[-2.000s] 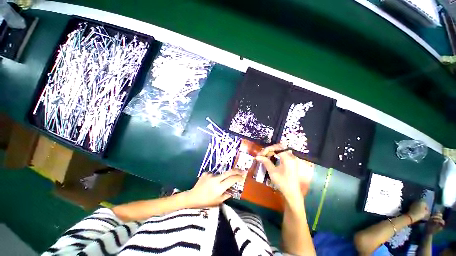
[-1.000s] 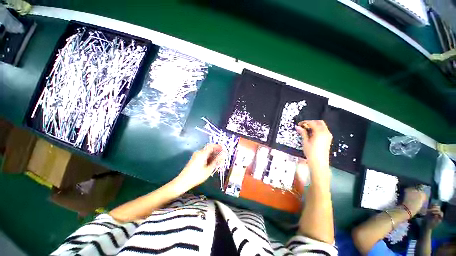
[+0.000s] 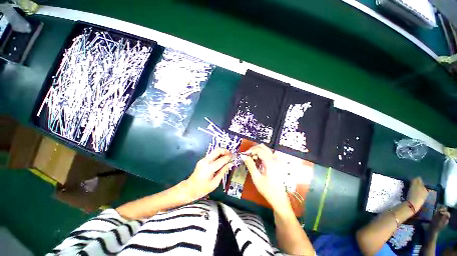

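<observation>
My left hand [image 3: 211,170] is closed with its fingertips on a white stick-like piece [image 3: 237,158] above the left end of the orange mat [image 3: 260,195]. My right hand [image 3: 264,172] meets it there, its fingertips pinched at the piece's end; what they hold is too small to tell. Loose white sticks [image 3: 217,135] lie beside my left hand. A small silvery fixture [image 3: 234,187] sits at the mat's left end, partly hidden by my hands. A white perforated plate [image 3: 295,172] lies on the mat, partly behind my right hand.
Three black trays with small white parts [image 3: 294,134] stand behind the mat. A large black tray of white sticks [image 3: 90,90] and a clear bag [image 3: 175,87] are at left. Another person's hand [image 3: 417,194] works at right, near a white-filled tray [image 3: 385,192].
My right hand has come back from the middle small tray to the mat's left end. My left hand has moved right from the loose sticks, and the two hands now meet.
</observation>
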